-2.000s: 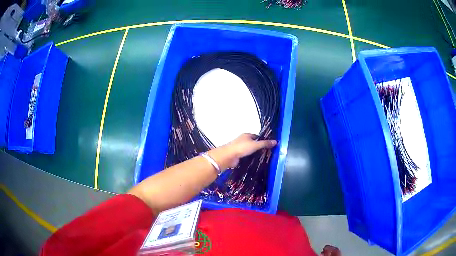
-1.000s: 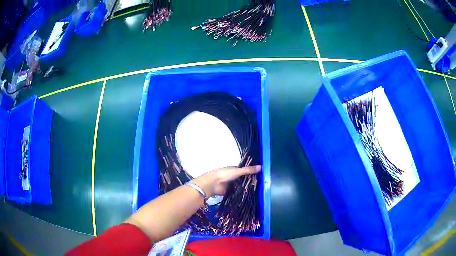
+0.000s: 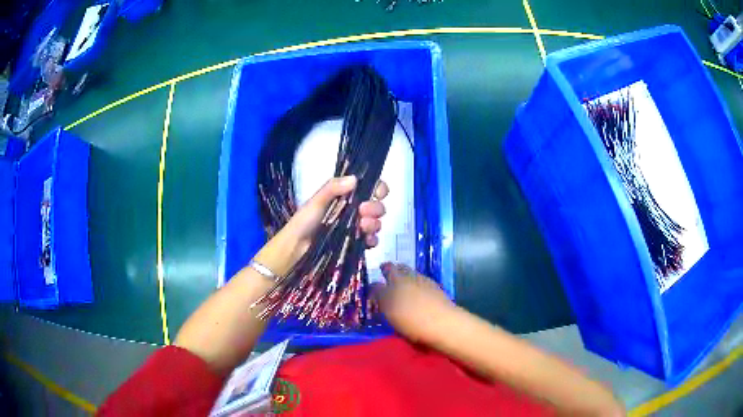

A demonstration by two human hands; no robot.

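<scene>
My left hand (image 3: 324, 204), with a bracelet at the wrist, grips a thick bundle of black wires (image 3: 362, 122) inside the middle blue tote (image 3: 232, 195). The bundle's red and whitish ends (image 3: 322, 297) fan out below the hand, toward me. The rest of the wire coil (image 3: 281, 147) lies curved at the tote's left side, around white paper (image 3: 399, 179). My right hand (image 3: 411, 301) is blurred, at the tote's near right part, beside the wire ends. Whether its fingertips touch or hold any wire cannot be told.
A tilted blue tote (image 3: 570, 212) at the right holds short wires (image 3: 639, 187) on white paper. Another blue tote (image 3: 73, 220) with wires on paper stands at the left. Bins and bagged parts lie at the upper left. The green mat (image 3: 481, 163) has yellow lines.
My left hand has taken hold of the right side of the coil and moved it left and up, baring paper at the tote's right. My right hand has come into view.
</scene>
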